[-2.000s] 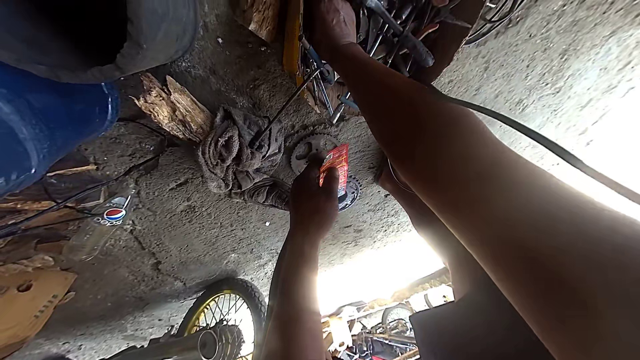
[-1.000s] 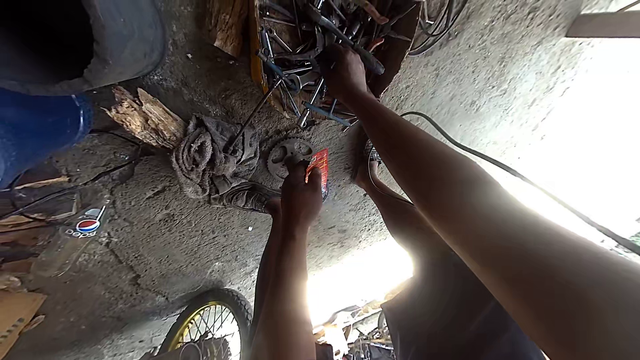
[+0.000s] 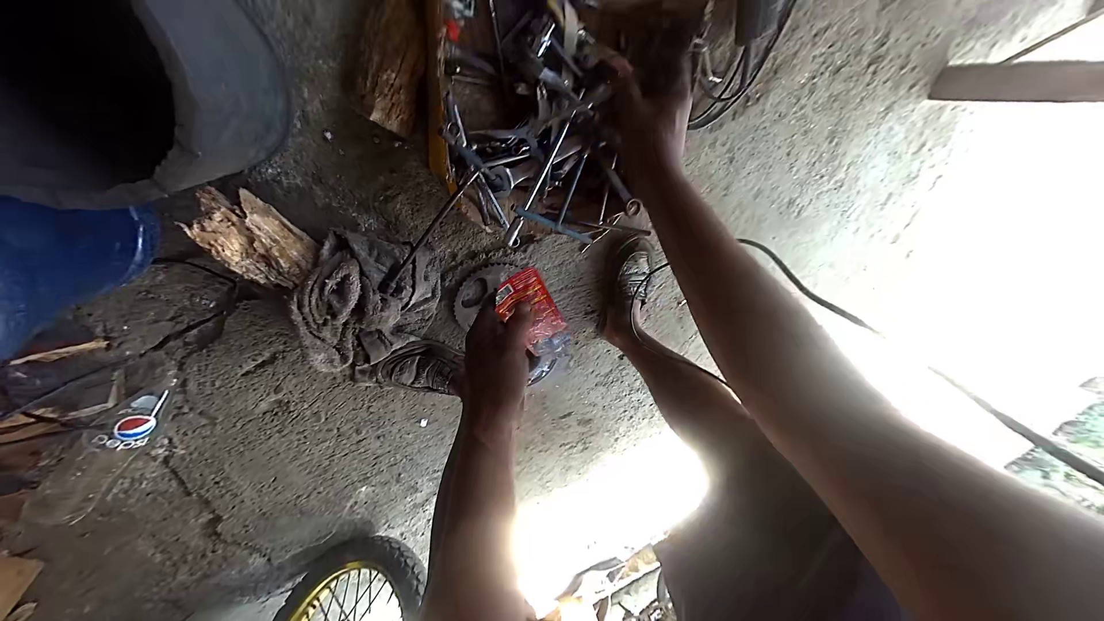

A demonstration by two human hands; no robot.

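Observation:
My left hand [image 3: 500,345] holds a red plastic packet [image 3: 530,302] with printing on it, its lower end clear. Beneath the packet, a toothed metal sprocket [image 3: 470,297] lies on the concrete ground, partly hidden. My right hand [image 3: 647,103] reaches into a tool box [image 3: 438,129] with a yellow side, heaped with wrenches [image 3: 543,185] and other metal tools. Its fingers are blurred and dark among the tools, so whether they grip one cannot be told. A grey rag [image 3: 345,297] lies left of the sprocket.
Broken wood [image 3: 250,237] lies by the rag. A blue container [image 3: 69,267] and a large grey container [image 3: 224,86] stand at left, above a clear plastic Pepsi bottle [image 3: 86,474]. A spoked wheel [image 3: 362,578] is at the bottom; a black cable [image 3: 802,293] crosses the right side.
My right hand has moved rightward across the tool box. My left hand has kept the red packet over the sprocket. The view has shifted somewhat.

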